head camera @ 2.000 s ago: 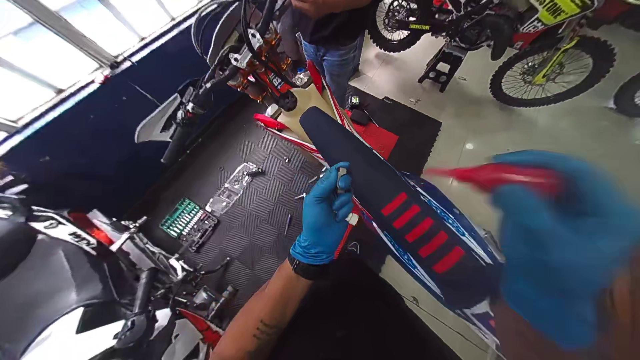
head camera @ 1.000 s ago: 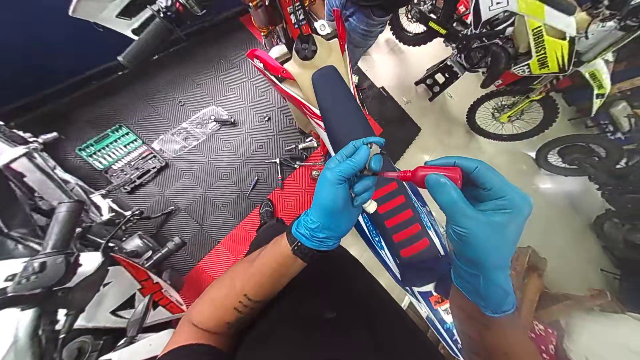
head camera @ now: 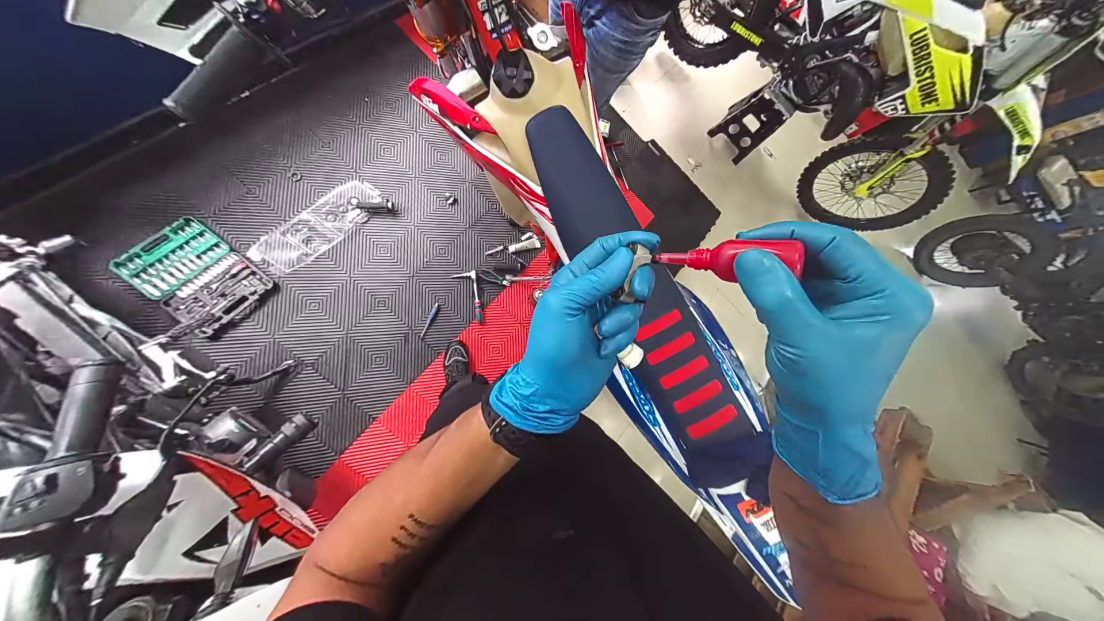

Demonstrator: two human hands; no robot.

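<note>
My left hand [head camera: 580,332], in a blue glove, grips a small metal part [head camera: 636,272] between thumb and fingers; the fingers hide much of it. A white cap-like piece [head camera: 630,355] shows below the curled fingers of that hand. My right hand [head camera: 837,345], also gloved in blue, pinches a small red squeeze bottle [head camera: 752,259] lying level, its thin nozzle pointing left. The nozzle tip is at the metal part; whether they touch I cannot tell. Beneath both hands runs the dark motorcycle seat [head camera: 576,185] with red ribs.
A green socket set case [head camera: 172,257] lies on the ribbed floor at left, beside a clear plastic tray [head camera: 315,226]. Several hand tools [head camera: 477,297] lie near the red mat. Dirt bikes stand left and right. Another person's jeans [head camera: 614,39] show beyond the bike.
My right hand, blurred and farther right two seconds ago, has come in beside my left hand, bringing the red bottle's nozzle to the metal part. The view has shifted.
</note>
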